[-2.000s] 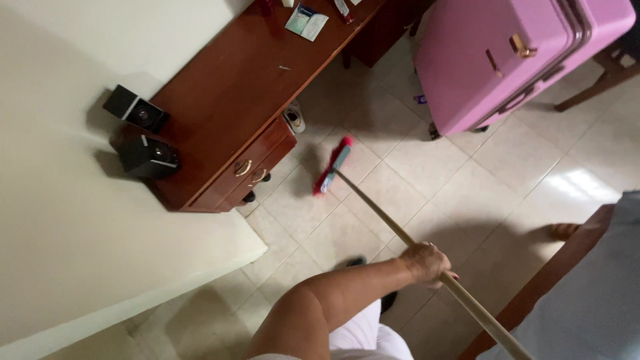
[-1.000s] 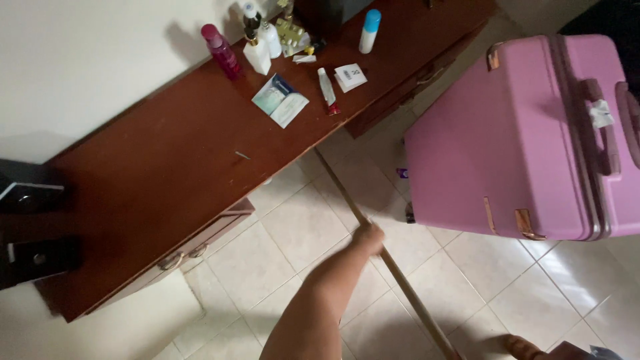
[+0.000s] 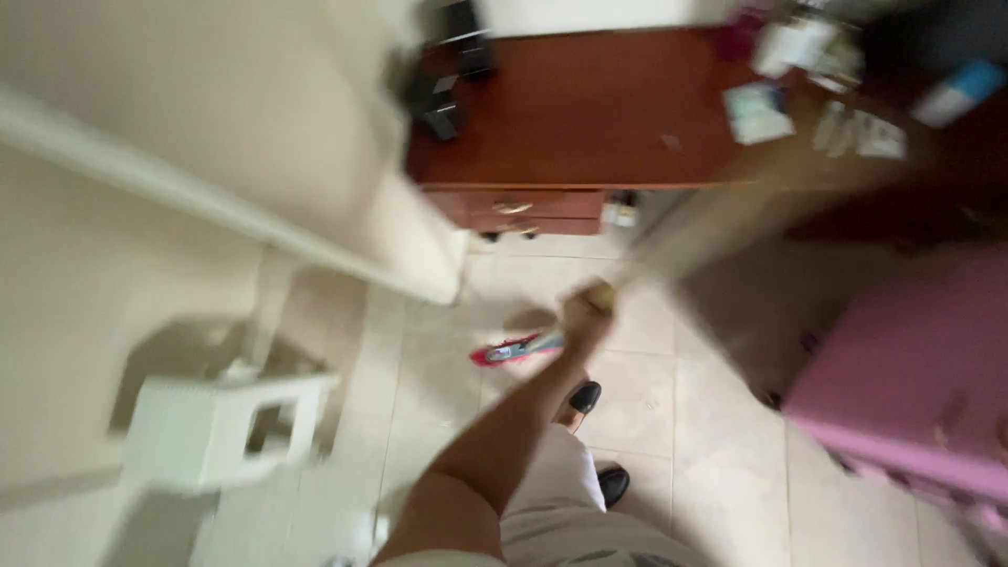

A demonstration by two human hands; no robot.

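My left hand [image 3: 588,309] is closed around the pale handle of a broom [image 3: 516,350]. The broom head, grey-blue with red bristles, rests on the tiled floor just below and left of that hand. From my fist the handle [image 3: 732,205] runs up to the right, wide and blurred close to the camera, across the view of the desk. My right hand is not in view. My feet in black shoes [image 3: 584,397] stand just right of and below the broom head.
A wooden desk [image 3: 583,110] with drawers carries black speakers [image 3: 445,79], bottles and papers. A pink suitcase [image 3: 913,354] stands at the right. At the left are a wall edge [image 3: 315,268] and a white plastic piece [image 3: 228,429], possibly a stool, on the floor.
The view has swung left and down, bringing the white plastic piece into sight. The broom head, hidden one second ago, shows again, now close to my feet. My left hand keeps hold of the handle.
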